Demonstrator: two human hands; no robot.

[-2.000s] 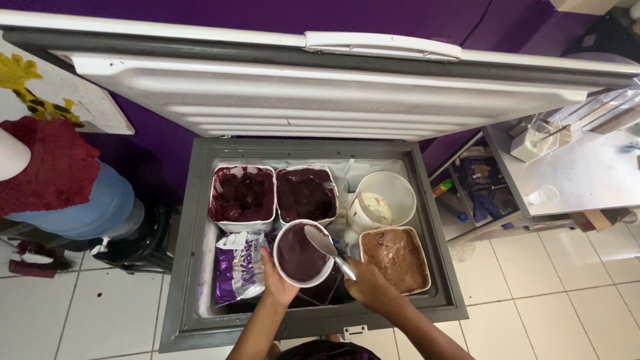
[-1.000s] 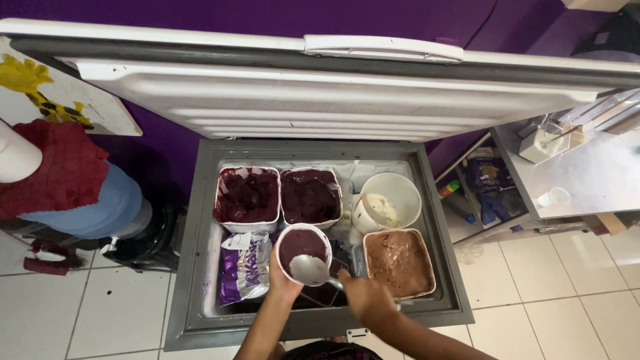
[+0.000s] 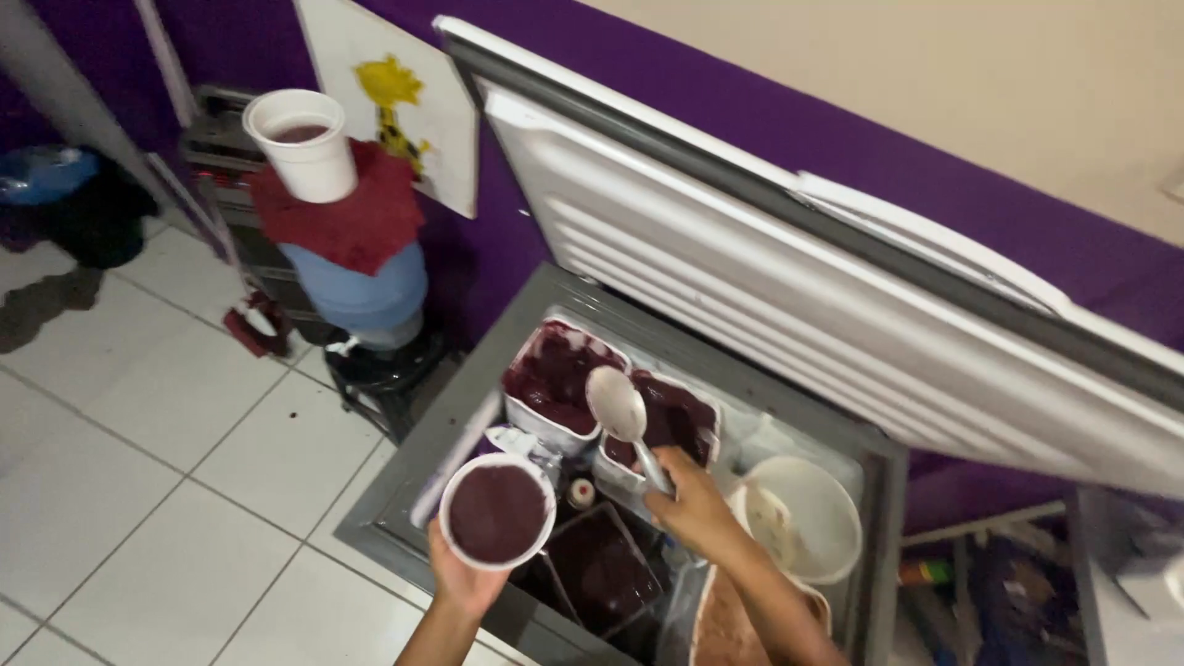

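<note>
My left hand (image 3: pixel 465 575) holds a white tub (image 3: pixel 498 511) of dark purple frozen dessert, its surface fairly flat, over the freezer's front left part. In my right hand (image 3: pixel 689 504) is a metal serving spoon (image 3: pixel 617 404), its bowl above two square tubs of the same purple stuff, the left tub (image 3: pixel 560 379) and the right tub (image 3: pixel 668 416). A deeper container of dark purple stuff (image 3: pixel 603 569) lies lower between my hands. A brown-filled tub (image 3: pixel 731 620) is partly hidden by my right forearm. Beside it stands a round white bucket (image 3: pixel 814 518) with pale contents.
The chest freezer's raised lid (image 3: pixel 740 240) leans toward the purple wall, above its grey rim (image 3: pixel 444 472). Left of it, a white tub (image 3: pixel 310 166) stands on a red cloth (image 3: pixel 370 222) over a blue water jug (image 3: pixel 370 291). A shelf unit (image 3: pixel 980 573) is at the right.
The view has swung left. The spoon has moved from the hand-held tub to above the square purple tubs. The left hand still holds its tub.
</note>
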